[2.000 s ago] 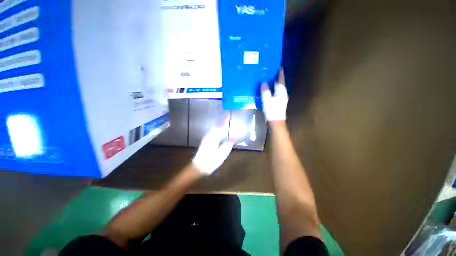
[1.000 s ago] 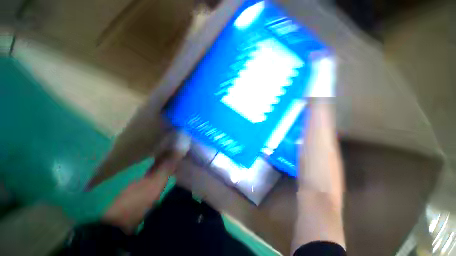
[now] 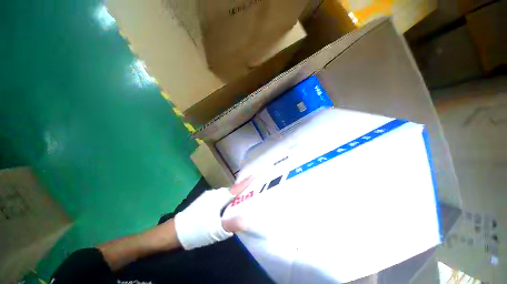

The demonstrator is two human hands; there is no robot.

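Observation:
A large white product box [image 3: 356, 211] with blue edges, a blue printed stripe and red print is held tilted over the near part of an open brown shipping carton [image 3: 372, 72]. My left hand [image 3: 205, 219], in a white glove with bare fingertips, grips the box's left end. My right hand is not in view. Inside the carton, a blue product box [image 3: 297, 105] and a pale box top [image 3: 238, 145] show beyond the held box. The held box hides the rest of the inside.
Another brown carton with flaps folded out [image 3: 244, 33] stands beyond. Orange-yellow tape [image 3: 383, 11] shows at the top. The green floor [image 3: 94, 111] with yellow-black marking tape is at left, with a brown carton [image 3: 28, 213] at lower left. More cartons stand at right.
The view has swung round. The blue box that was between both hands is no longer held there; a white-sided box is now in my left hand. My right hand has left the view.

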